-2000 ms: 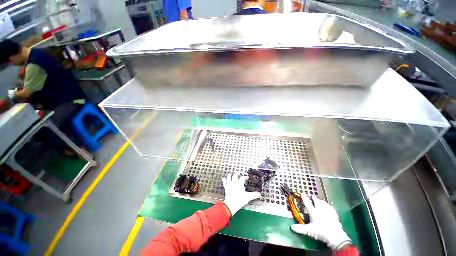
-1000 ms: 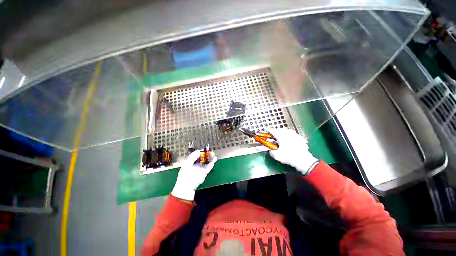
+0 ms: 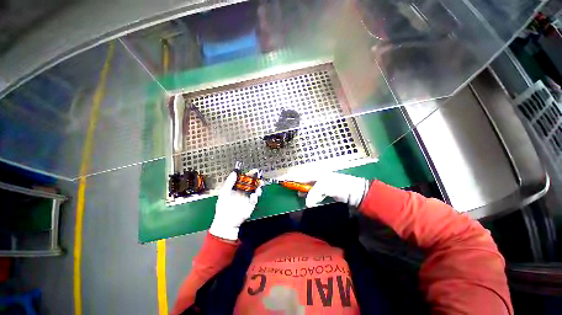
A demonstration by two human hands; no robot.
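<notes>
My left hand (image 3: pixel 235 206), in a white glove, holds a black and copper-orange coil component (image 3: pixel 247 182) above the near edge of the perforated metal tray (image 3: pixel 228 111). My right hand (image 3: pixel 334 189), also gloved, grips cutting pliers (image 3: pixel 294 185) with orange handles. The pliers point left, their jaws at the component's right side; whether they touch it I cannot tell. More coil components (image 3: pixel 187 183) sit at the tray's near left corner. Another dark cluster of components (image 3: pixel 281 130) lies near the tray's middle, partly behind the clear shield.
The clear shield (image 3: pixel 320 126) hangs over the far part of the tray. A stainless tray (image 3: pixel 453 161) stands at the right, with a white slotted basket (image 3: pixel 542 114) beyond it. A small dark bent thing (image 3: pixel 198 114) lies at the grate's far left. A bench frame (image 3: pixel 60 224) stands left.
The pliers have moved left from the middle cluster to the component in my left hand. Earlier, my left hand was at the middle cluster; it came back with one component. The view has tilted down.
</notes>
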